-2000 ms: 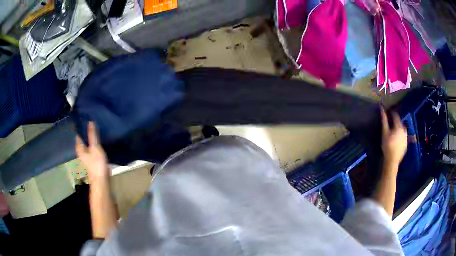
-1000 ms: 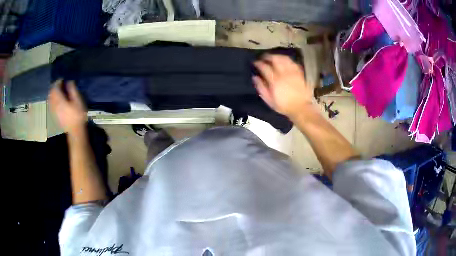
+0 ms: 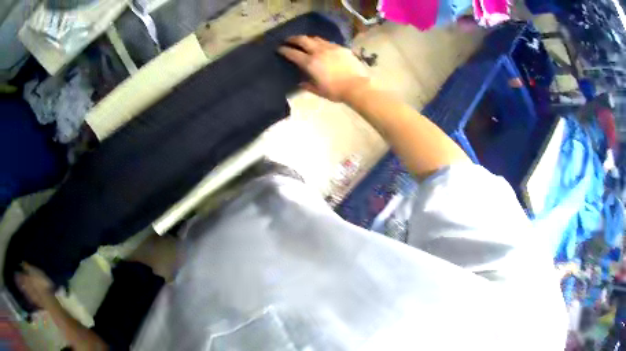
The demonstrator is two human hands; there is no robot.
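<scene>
Black trousers point(image 3: 165, 123) lie lengthwise over the narrow board, running from lower left to upper centre. Pale panels point(image 3: 147, 89) show along both long sides of the cloth. My right hand point(image 3: 329, 68) lies on the far upper end of the cloth, with its fingers spread. My left hand point(image 3: 34, 284) is at the lower left end of the cloth, small and near the picture's edge. Its fingers touch the cloth's edge, but their grip is not clear. The board under the cloth is hidden.
Blue crates point(image 3: 497, 103) stand on the floor at right, beside light-blue garments point(image 3: 573, 185). Magenta cloth point(image 3: 412, 10) hangs at the top edge. A dark pile point(image 3: 127, 301) is at lower left. Grey cloth point(image 3: 65, 110) and a plastic-wrapped packet point(image 3: 65, 31) are at upper left.
The trousers, first stretched between both hands, now lie over the board. The navy part no longer shows. The view has turned, and my left hand has moved to the board's far left end.
</scene>
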